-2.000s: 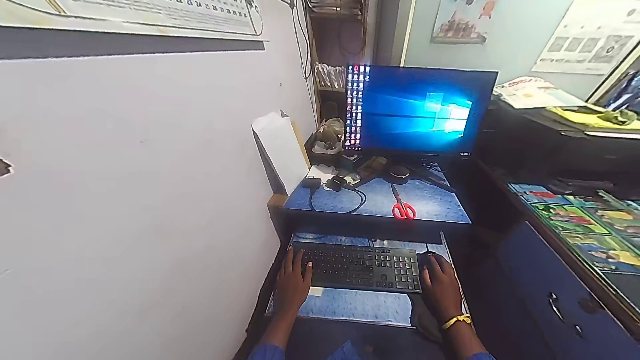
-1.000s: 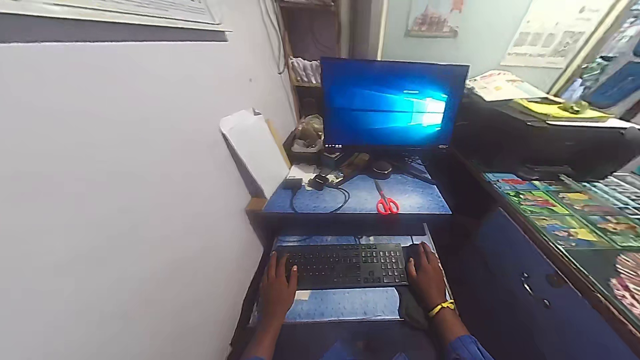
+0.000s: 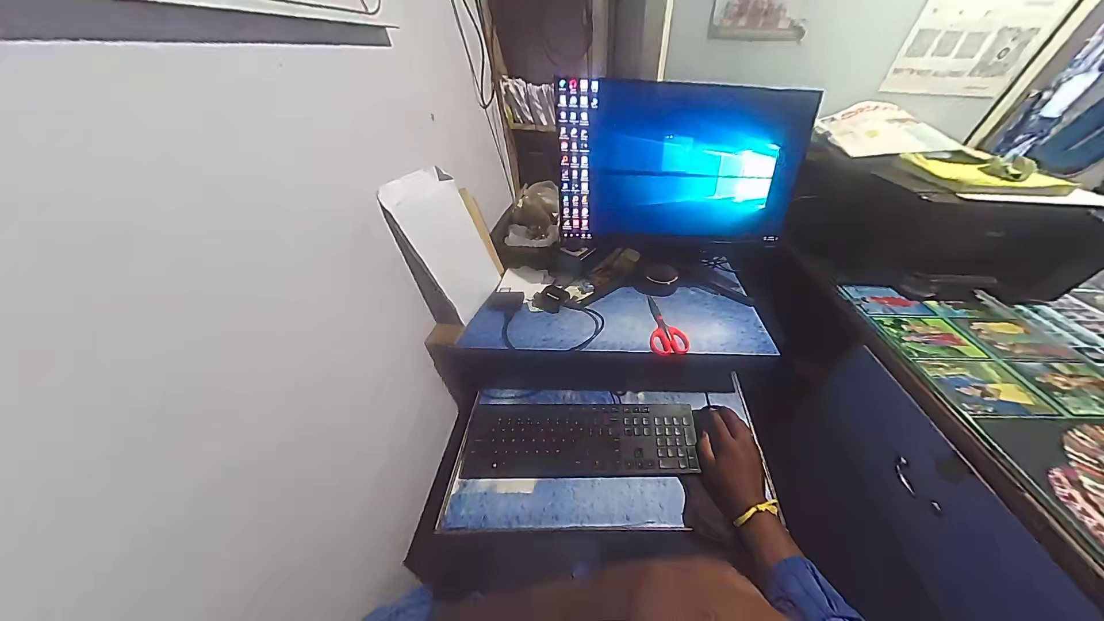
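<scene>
My right hand (image 3: 731, 453) rests over a black computer mouse (image 3: 705, 419), its fingers covering most of it, beside the right end of a black keyboard (image 3: 582, 442). A yellow band circles the right wrist. Low in the view, a blurred bare forearm or my left hand (image 3: 604, 591) lies in front of the pull-out keyboard tray (image 3: 569, 507); its fingers cannot be made out, and it is off the keys. Above the tray, red-handled scissors (image 3: 668, 338) lie on the blue desktop. The monitor (image 3: 690, 164) shows a desktop with icons.
Black cables and adapters (image 3: 552, 299) lie left of the scissors. White sheets (image 3: 444, 233) lean against the wall at left. A dark printer (image 3: 992, 233) with a yellow item on top stands at right, behind a counter with colourful pictures (image 3: 983, 388). A blue cabinet (image 3: 914, 509) borders the tray.
My left hand has left the keyboard's left end, and a blurred limb now crosses the bottom of the view. The right hand stays at the mouse. The desktop icons, absent one second ago, show again.
</scene>
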